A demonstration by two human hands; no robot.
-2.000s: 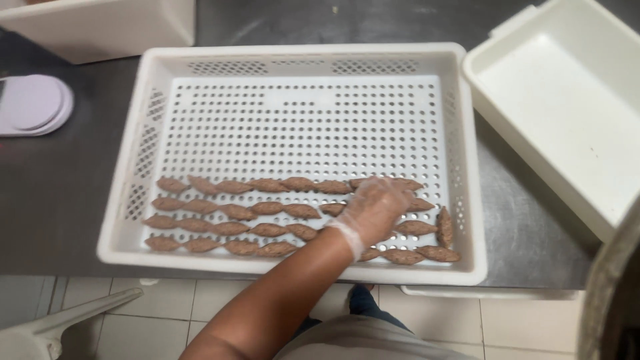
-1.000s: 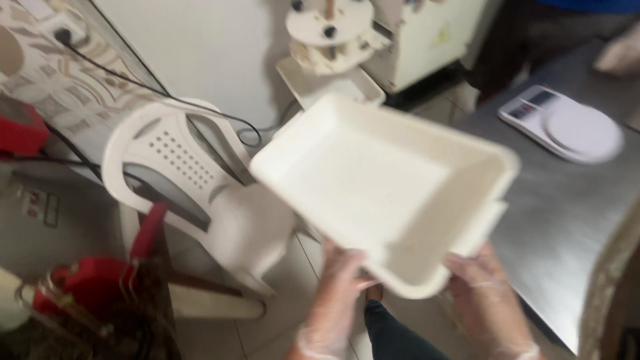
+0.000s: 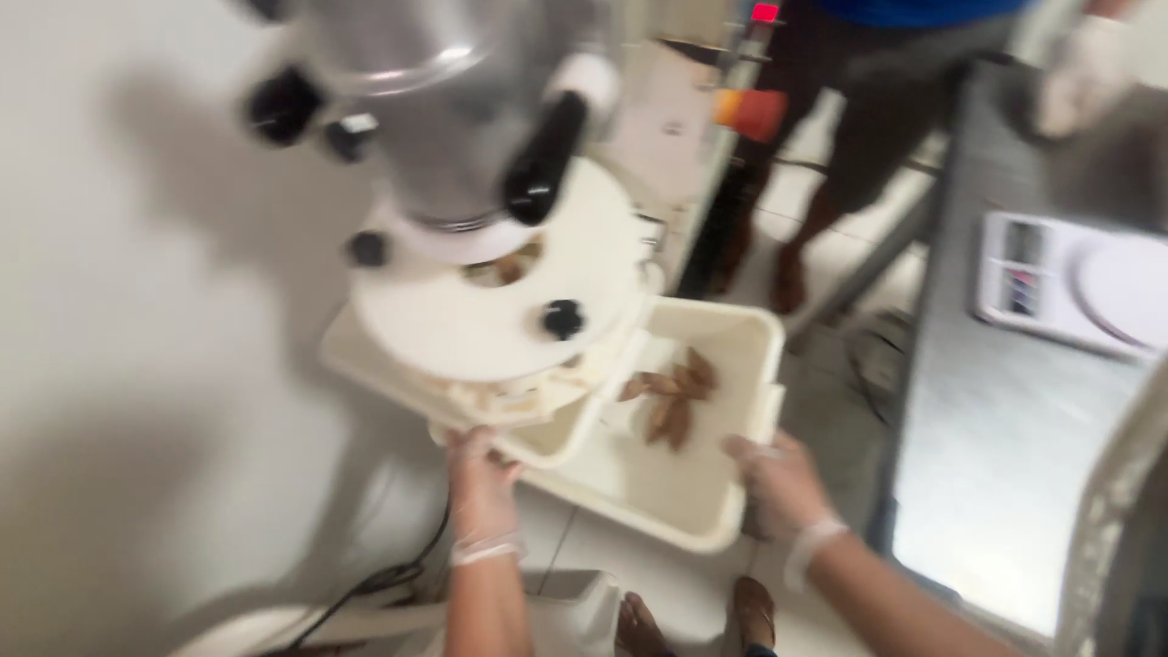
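Observation:
Two cream plastic trays overlap under the round white plate of a forming machine (image 3: 493,319). My gloved right hand (image 3: 776,484) grips the right wall of the lower tray (image 3: 712,538), which holds several brown spindle-shaped pieces (image 3: 671,397). At the front left, my gloved left hand (image 3: 484,474) has its fingers on the rims where the upper tray (image 3: 561,452) overlaps the other; which rim it holds is blurred. Part of the upper tray is hidden beneath the machine.
A metal table (image 3: 976,474) on the right bears a white digital scale (image 3: 1118,283). Beyond it stands another person (image 3: 867,100) with a gloved hand over the table. A cable (image 3: 392,575) and a white plastic chair (image 3: 319,630) are low at the left.
The view has swung from the perforated crate on the table to the machine. The empty tray, held in both hands a second ago, is now at the machine, and a tray with brown pieces shows.

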